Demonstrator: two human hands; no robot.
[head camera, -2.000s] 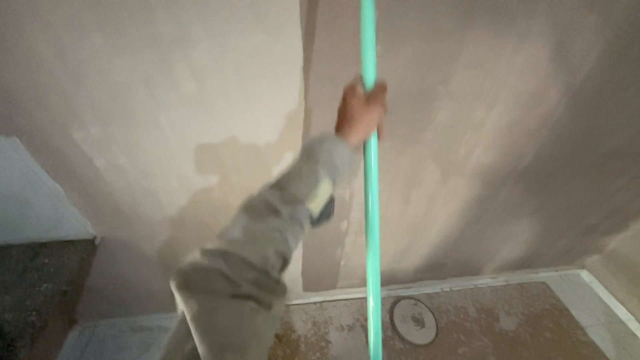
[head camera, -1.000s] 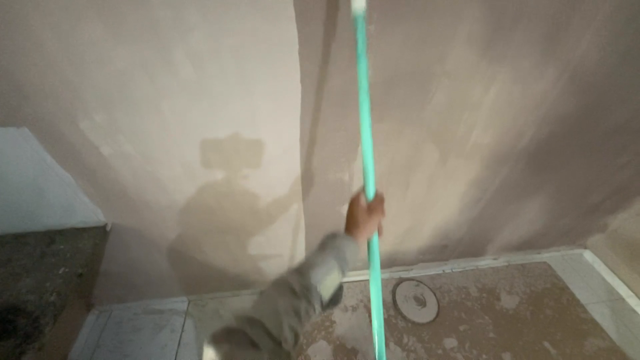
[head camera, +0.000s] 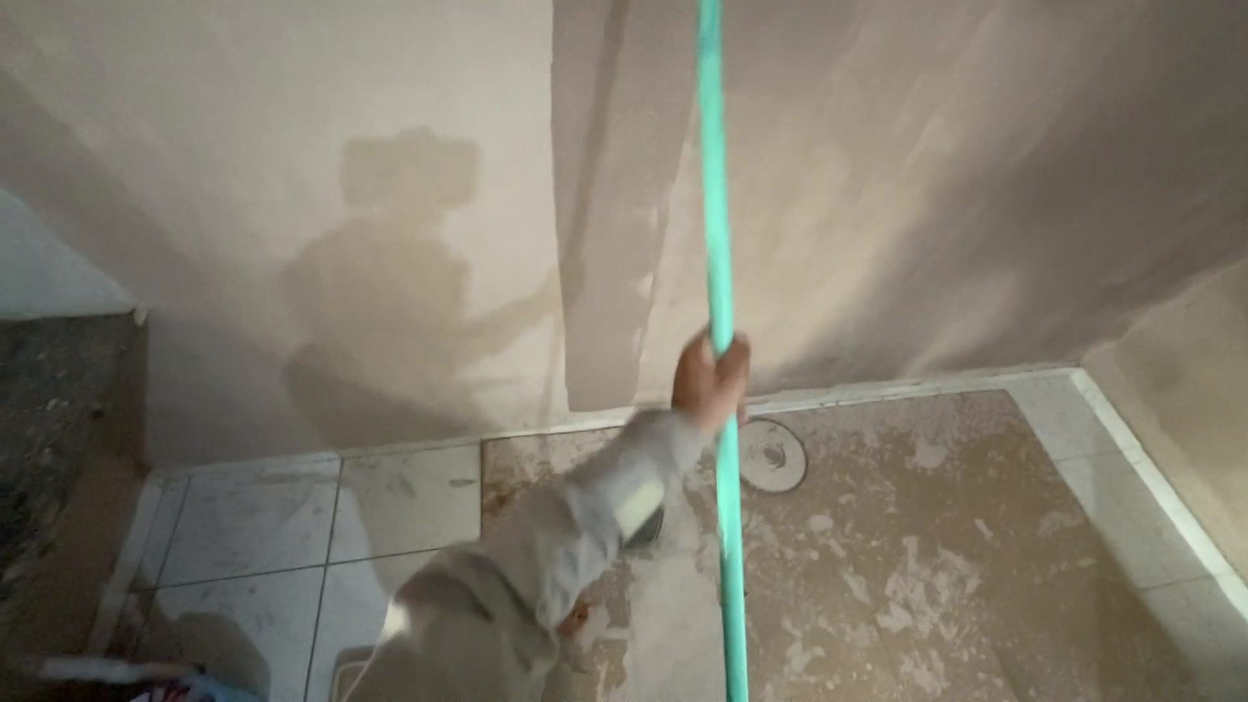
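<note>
My left hand (head camera: 712, 380), in a long grey-beige sleeve, grips a long green pole (head camera: 717, 214) right of the middle of the head view. The pole stands nearly upright in the picture and runs out of view at the top and bottom, so neither end shows. Behind it is a plastered wall (head camera: 838, 195) with a darker vertical strip (head camera: 604, 292) left of the pole. My right hand is not in view.
A round cover (head camera: 773, 455) lies in the stained brown floor covering (head camera: 907, 546) by the wall's foot. White floor tiles (head camera: 244, 517) are at left, next to a dark rough surface (head camera: 58, 439). A partly visible cloth-like item (head camera: 185, 690) is at bottom left.
My left hand has come down closer to the wall's foot, still around the pole. The pole's white upper end, visible one second ago, is out of view. The view has tilted down.
</note>
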